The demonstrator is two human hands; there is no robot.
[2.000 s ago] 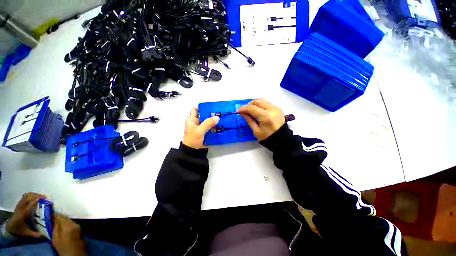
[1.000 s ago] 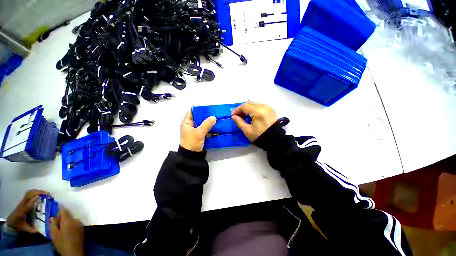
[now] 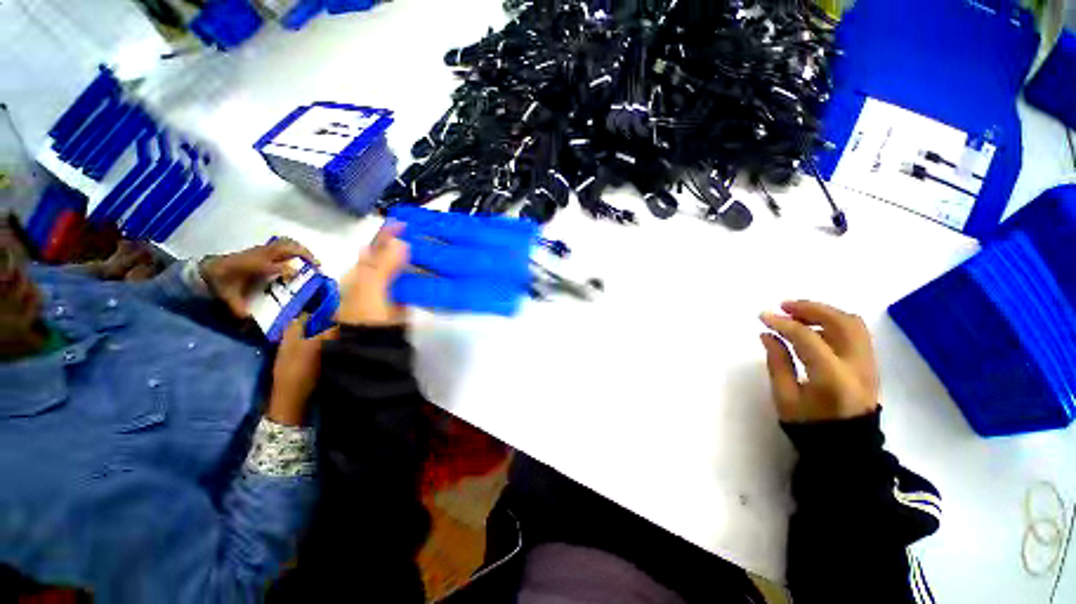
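My left hand (image 3: 373,281) holds a blue insert tray (image 3: 466,260) by its left end, at the left over the table; both are blurred. Dark cable parts stick out past the tray's right edge, too blurred to tell which tray they belong to. My right hand (image 3: 826,360) is above the table at the right, fingers apart and curved, holding nothing. The large black cable pile (image 3: 637,106) lies beyond my hands. A stack of empty blue trays (image 3: 991,313) stands right of my right hand.
A person in a blue denim shirt (image 3: 142,413) sits at left, holding a pack (image 3: 289,297). A stack of carded packs (image 3: 336,148) and rows of blue packs (image 3: 130,153) stand at left. A blue carton with a white panel (image 3: 920,153) lies behind. Pale rings (image 3: 1043,529) lie at right.
The view has swung left. My hands have parted: my left hand has carried the tray leftward, towards the other person, and my right hand has let go of it.
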